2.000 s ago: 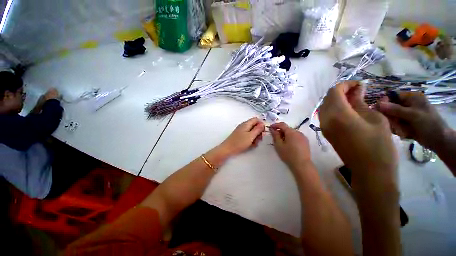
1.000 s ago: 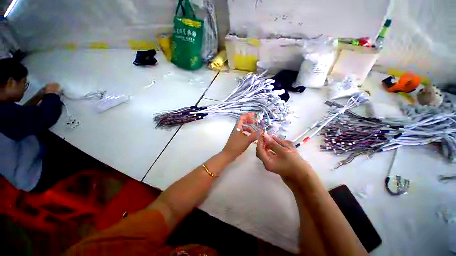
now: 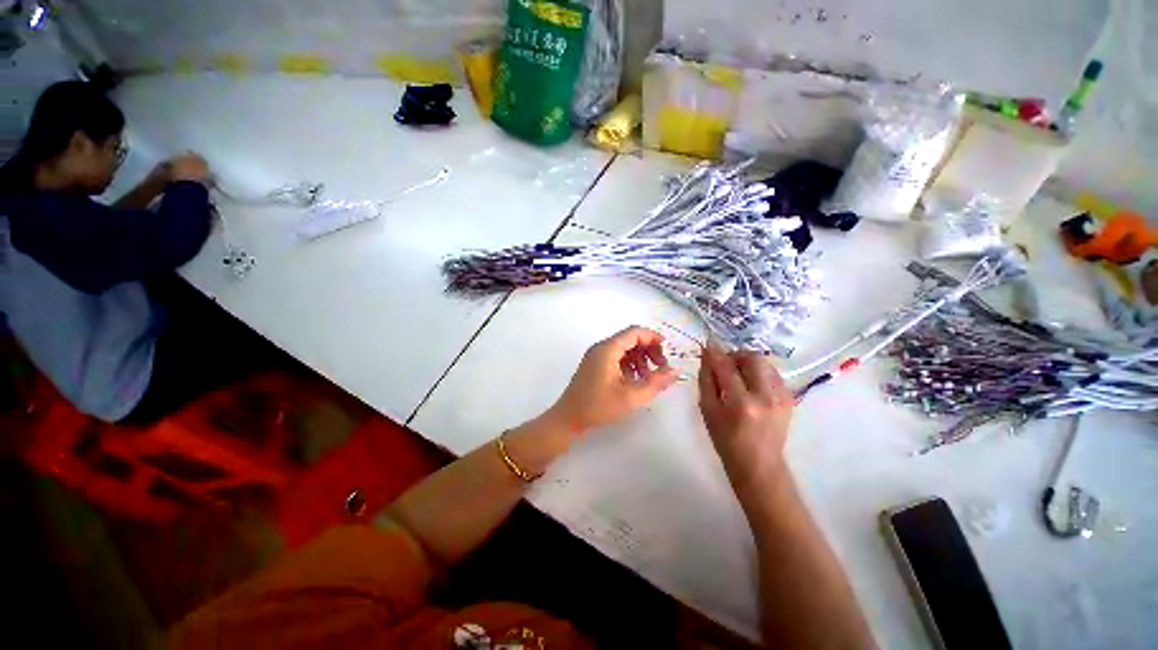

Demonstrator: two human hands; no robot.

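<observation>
My left hand (image 3: 620,381) is curled, its fingertips at the thin lead wires (image 3: 683,345); it seems to pinch one, but the contact is blurred. My right hand (image 3: 747,396) is shut on the wires close to the cable end, palm down. White cables (image 3: 946,301) run from beside my right hand to the upper right, with a red band (image 3: 848,366) and a dark section near the hand. Any small part between my fingertips is too small to tell. A large bundle of white cables (image 3: 730,248) lies just behind my hands, its dark wire ends pointing left.
A darker wire bundle (image 3: 971,362) lies at the right. A smartphone (image 3: 946,571) lies front right. A green bag (image 3: 540,70), a yellow-marked container (image 3: 692,108) and a plastic bag of white parts (image 3: 895,152) stand at the back. A person (image 3: 89,241) sits at the left.
The other person's hands at the right have left the view. My hands have moved slightly apart, and the right now lies palm down. The view has shifted, moving the bench things rightward since one second ago.
</observation>
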